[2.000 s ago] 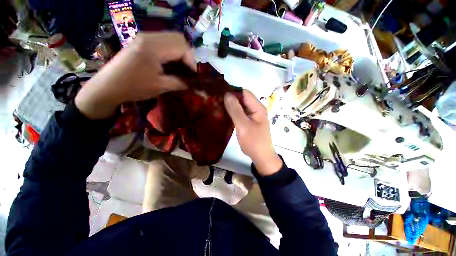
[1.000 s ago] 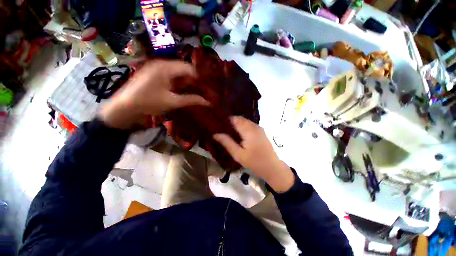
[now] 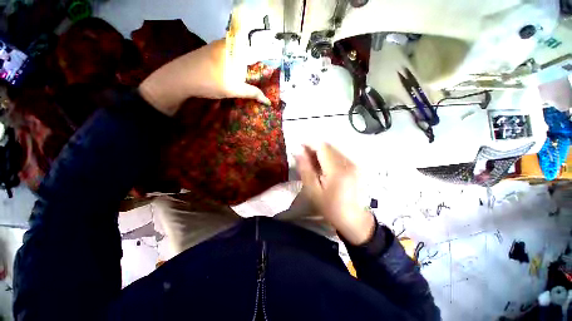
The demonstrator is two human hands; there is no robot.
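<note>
The red-orange floral fabric (image 3: 229,141) lies on the white table left of the needle area, its right edge running down from the presser foot (image 3: 288,57). My left hand (image 3: 204,78) lies over the fabric's upper part, thumb spread on it; its other fingertips blend into the bright machine area. My right hand (image 3: 332,182) is blurred at the fabric's lower right edge, fingertips close to it; whether it grips the edge is unclear. Dark brown bunched cloth (image 3: 91,53) lies at the upper left. A pale piece (image 3: 270,200) shows under the fabric's lower edge.
The sewing machine (image 3: 495,22) spans the top right. Black-handled shears (image 3: 370,110) and slim blue-black snips (image 3: 419,100) lie below it. A dark thread crosses the table. A patterned trim (image 3: 476,170) and a small black-and-white panel (image 3: 510,125) are at the right. A lit phone (image 3: 11,61) is at the far left.
The view has shifted right towards the machine. The garment has moved from in front of me to beside the presser foot, with its floral side now spread out. Both hands have moved with it.
</note>
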